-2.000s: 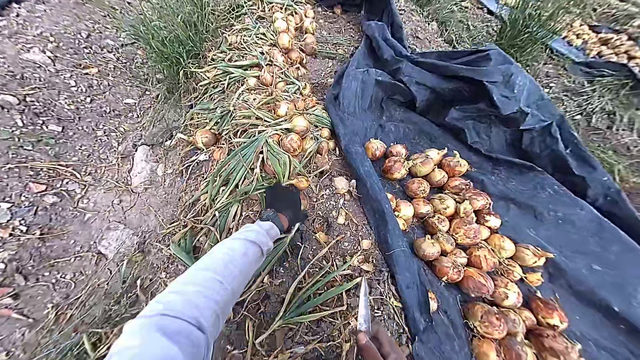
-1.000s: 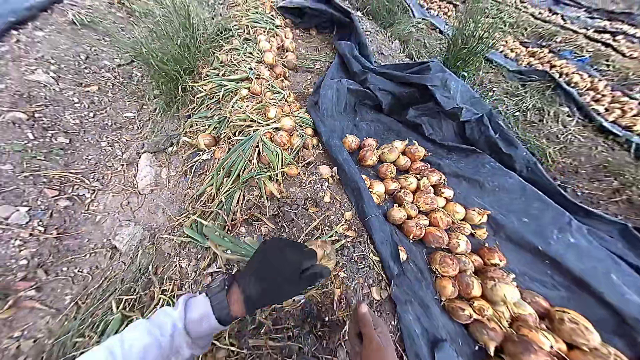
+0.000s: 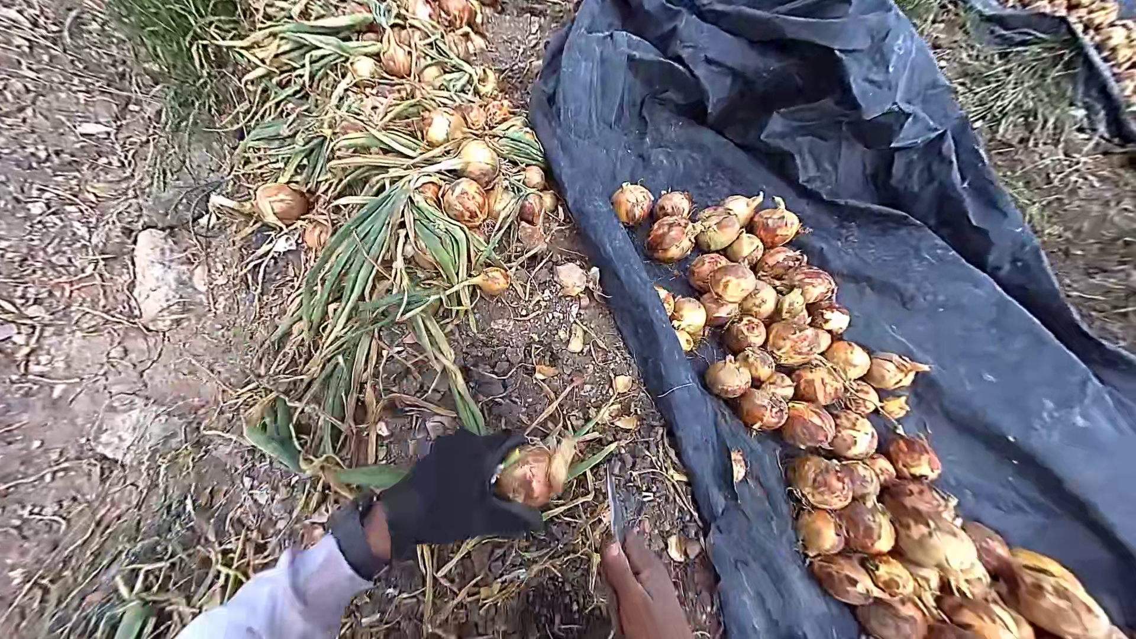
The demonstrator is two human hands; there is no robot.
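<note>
My left hand [image 3: 457,488], in a black glove, grips an onion [image 3: 525,477] at the lower middle, its green leaves trailing left from under the glove. Just right of it, my bare right hand [image 3: 643,586] holds a knife [image 3: 614,501] with the blade pointing up and away; the handle is hidden in the fingers. The blade is apart from the onion. Trimmed onions [image 3: 794,342] lie in a long pile on a dark plastic sheet [image 3: 958,311] to the right. Onions with leaves attached [image 3: 466,201] lie in a row on the soil beyond my left hand.
Pale stones [image 3: 160,275] are set in the dry soil at left. Grass tufts [image 3: 169,44] grow at the upper left. The sheet's folded edge [image 3: 657,355] runs beside the onion row. More onions [image 3: 1105,27] lie at the far upper right.
My left hand was reaching to the leafy row two seconds ago; it has come back toward me and now holds an onion. The knife stays in my right hand.
</note>
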